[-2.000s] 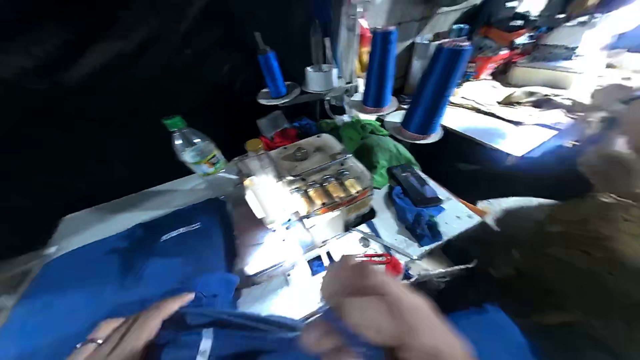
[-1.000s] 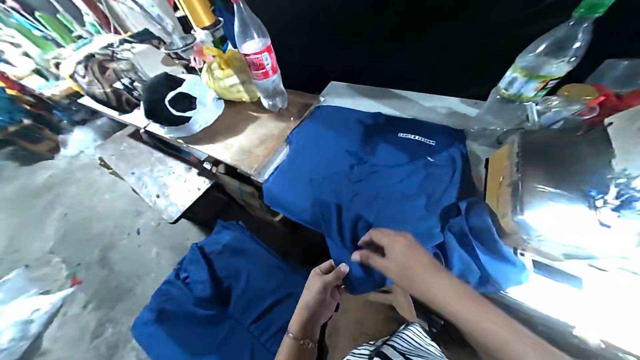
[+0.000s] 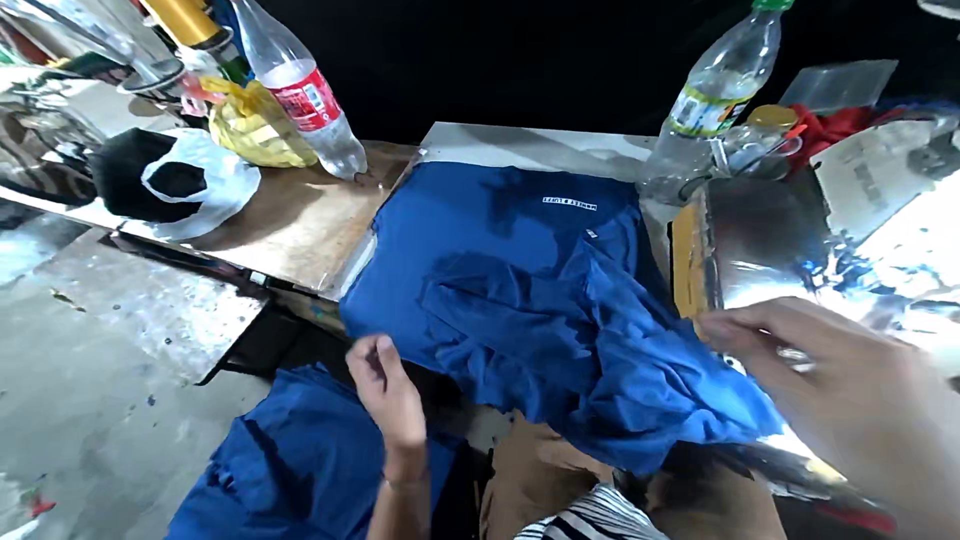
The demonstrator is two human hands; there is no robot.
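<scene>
A dark blue fabric garment [image 3: 480, 225] with a small printed strip lies spread on the table, its near part bunched up and hanging over the front edge. My left hand [image 3: 386, 390] is raised at the garment's front left edge, fingers curled, and whether it holds anything cannot be told. At the right, my right hand [image 3: 780, 345] is beside the bunched cloth, blurred, with thumb and forefinger close together; whether something is pinched there is unclear. More blue cloth [image 3: 300, 465] lies lower left, below the table's level.
A plastic bottle with a red label [image 3: 307, 97], a yellow bag [image 3: 262, 124] and a black-and-white bundle [image 3: 180, 184] stand at the left. At the right are a green-capped bottle [image 3: 709, 105], a jar [image 3: 761, 139] and a shiny metal machine surface [image 3: 757, 232].
My hands were together at the cloth's front edge one second ago and are now apart, the right one farther right. The view swung left after the first frame, which showed thread cones.
</scene>
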